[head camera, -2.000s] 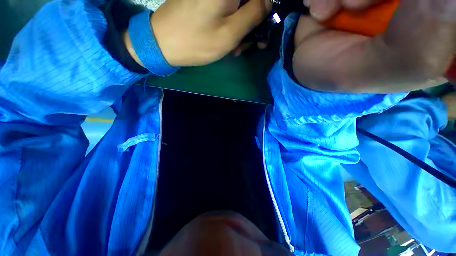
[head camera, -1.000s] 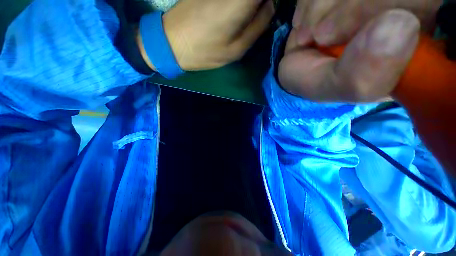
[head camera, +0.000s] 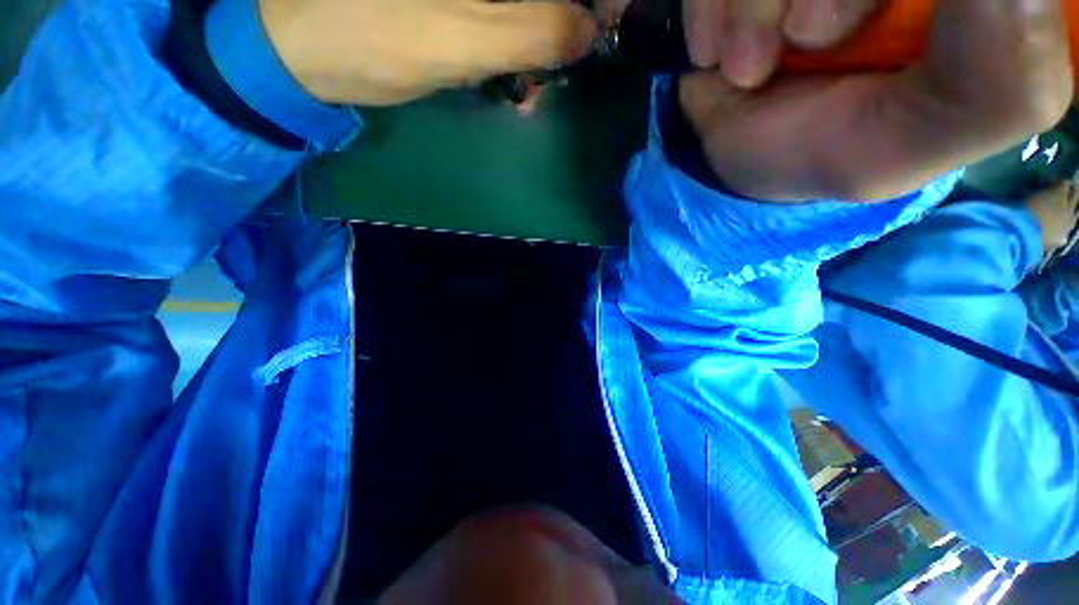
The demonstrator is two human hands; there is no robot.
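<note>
My left hand (head camera: pixel 414 45) is at the top left, cut by the upper edge, with a blue wrist strap (head camera: pixel 254 71) around the wrist. Its fingers are closed on a small black and silver unit (head camera: pixel 521 85), mostly hidden by the fingers. My right hand (head camera: pixel 816 124) is at the top right, fingers curled around the orange body of the electric screwdriver (head camera: pixel 864 38). The screwdriver runs sideways, its dark nose near the unit. Its tip and any contact are too dark to tell.
The green mat (head camera: pixel 473 177) lies below my hands, its edge by my lap. At the right is a neighbour's blue sleeve (head camera: pixel 947 366) with a dark cable (head camera: pixel 947 339) across it. Cluttered shapes (head camera: pixel 887 520) show at the lower right.
The screwdriver, tilted down at the right a second ago, is back across the top of the view in my right hand. My left hand has moved up and left.
</note>
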